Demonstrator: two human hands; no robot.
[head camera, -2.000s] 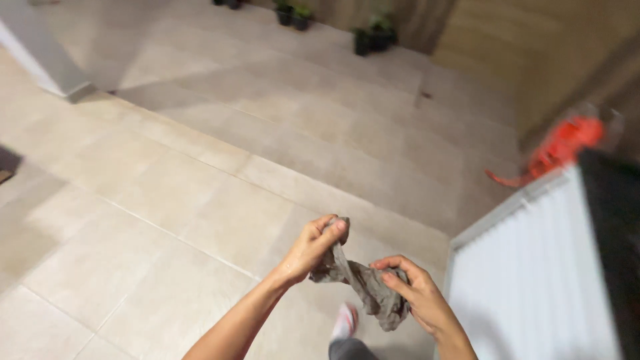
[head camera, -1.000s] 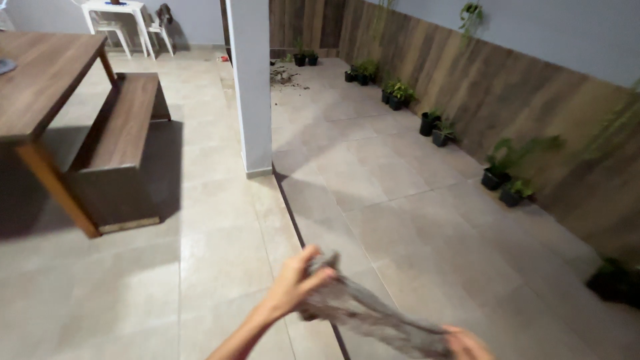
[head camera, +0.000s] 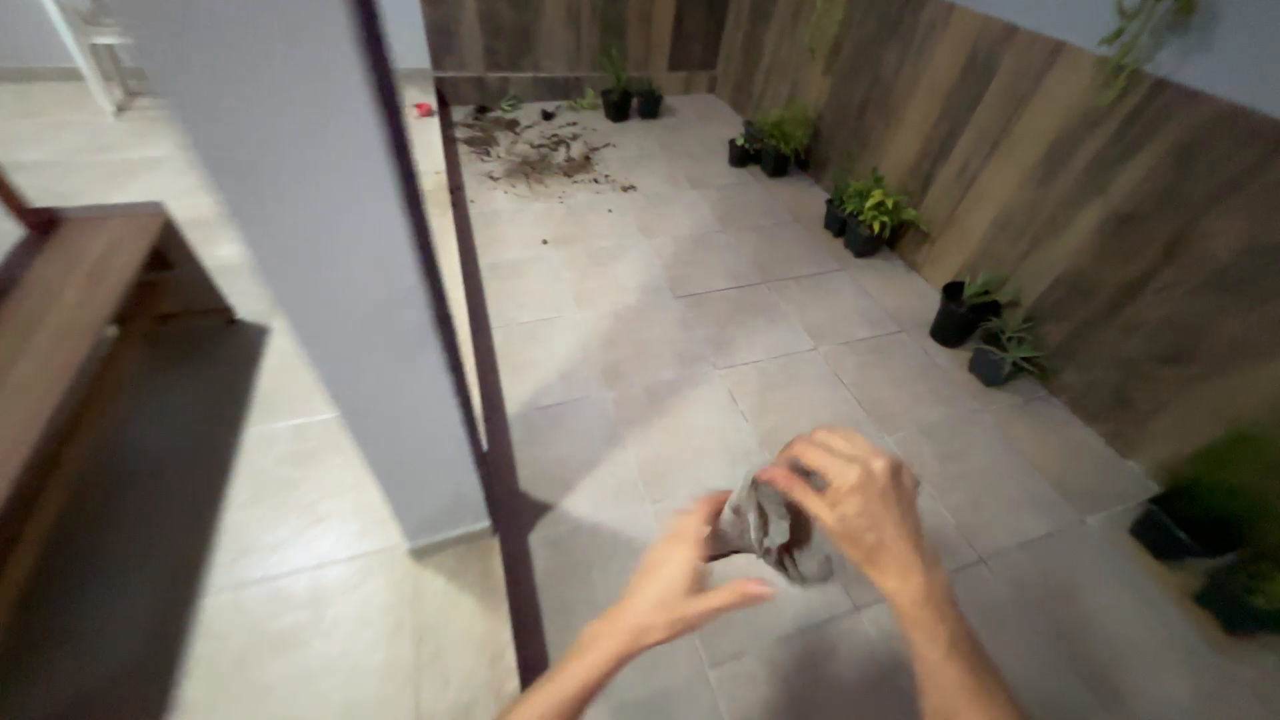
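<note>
A crumpled grey cloth (head camera: 768, 530) hangs bunched between my hands at the lower middle of the head view. My right hand (head camera: 850, 500) pinches its upper part with thumb and fingers. At the cloth's left side is my left hand (head camera: 685, 580), its thumb and fingers spread apart; the fingertips are beside or just touching the cloth, and blur hides which. The tiled floor lies below both hands.
A grey pillar (head camera: 310, 250) rises at left, with a wooden bench (head camera: 75, 290) beyond it. Potted plants (head camera: 868, 225) line the wood-look wall (head camera: 1000, 170) at right. Loose soil (head camera: 540, 150) is scattered on the far floor. A dark strip (head camera: 490, 400) runs along the floor beside the pillar.
The cloth was stretched out between both hands a second ago and is now bunched up, with the hands closer together. My left hand has spread its fingers. The view has swung considerably.
</note>
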